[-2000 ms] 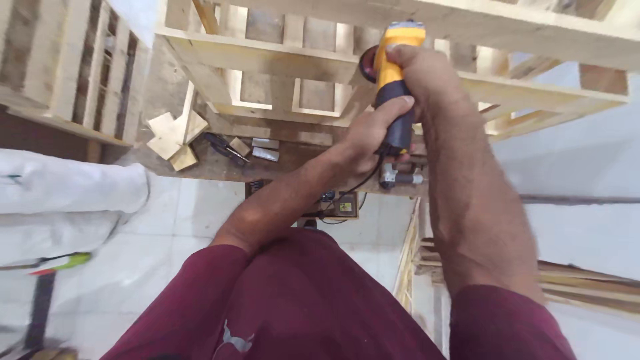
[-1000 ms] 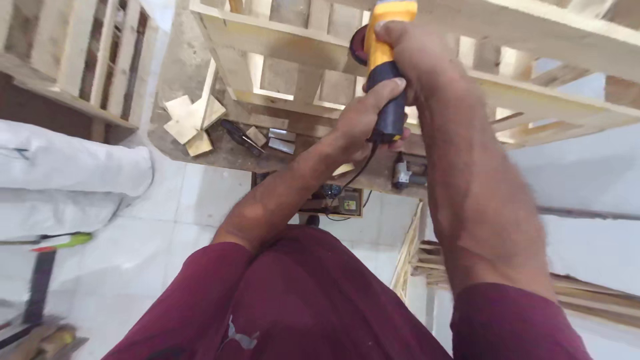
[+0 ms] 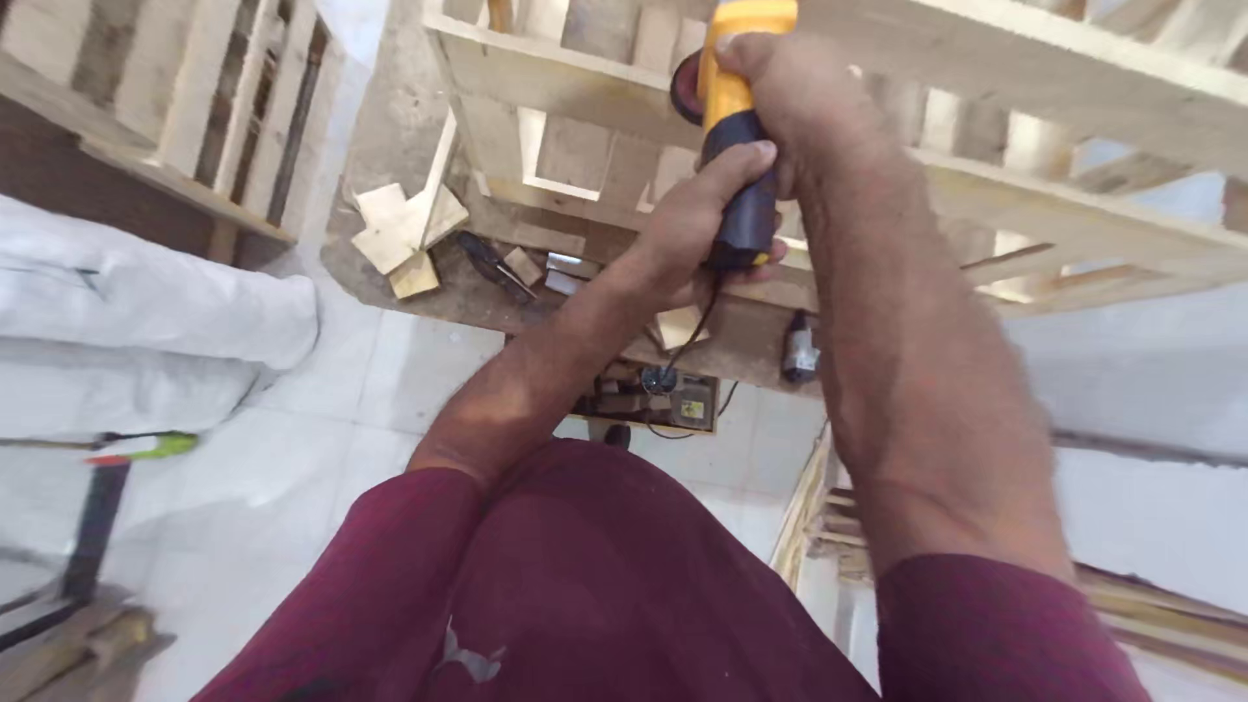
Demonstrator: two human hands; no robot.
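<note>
Both my hands grip a corded yellow and black angle grinder [image 3: 729, 102] at the top centre. My left hand [image 3: 697, 219] wraps the black rear body, near where the cord leaves it. Further forward, my right hand [image 3: 795, 93] holds the yellow part. The grinder's reddish disc [image 3: 687, 88] is on its left side, over or against a board of the slatted wooden frame [image 3: 575, 83]; whether it touches cannot be told. The frame stands on a brown worktable [image 3: 385, 127].
Wood offcuts [image 3: 395, 234], black-handled pliers [image 3: 492, 263] and a dark bottle-like item [image 3: 801, 349] lie along the table edge. Below is an open toolbox [image 3: 697, 402]. A wooden crate [image 3: 185, 97] and white sacks [image 3: 146, 283] stand left; lumber [image 3: 1160, 604] lies lower right.
The grinder, in both my hands, has moved toward the top of the view and slightly left. A wood offcut near the cord has come into sight. The view has shifted slightly.
</note>
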